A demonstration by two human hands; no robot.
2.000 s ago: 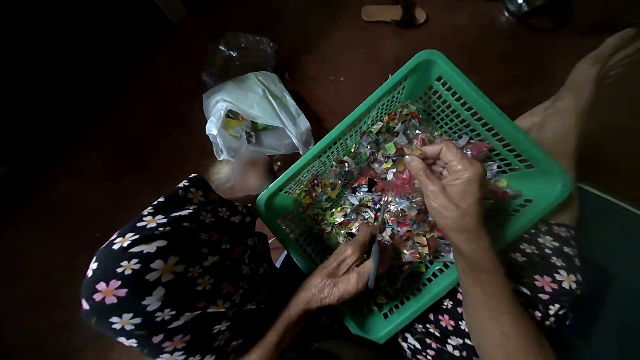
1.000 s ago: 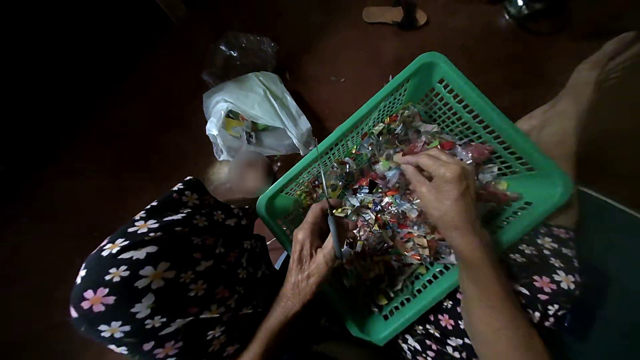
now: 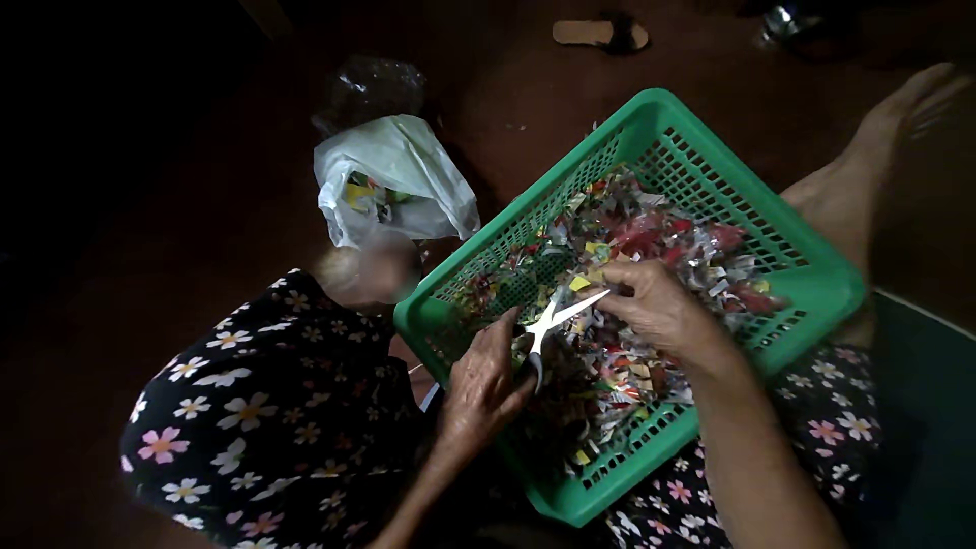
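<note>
A green plastic basket (image 3: 762,191) rests on my lap, holding many small cut scraps (image 3: 633,374) of coloured and shiny wrapper. My left hand (image 3: 488,374) is on the handles of a pair of scissors (image 3: 543,324), whose blades stand apart and point up and right. Over the scraps, my right hand (image 3: 656,309) pinches a small yellow piece (image 3: 581,283) between thumb and fingers, close to the blade tips. What else it may hold is hidden by the fingers.
A white plastic bag (image 3: 427,168) with coloured pieces inside lies on the floor left of the basket, and a clear plastic bag (image 3: 377,84) lies behind it. A sandal (image 3: 591,33) is farther off. My bare foot (image 3: 892,122) stretches out at right.
The scissors have swung from pointing up and left to pointing toward my right hand, and their blades have parted. My left hand has moved right, and my right hand has come down slightly.
</note>
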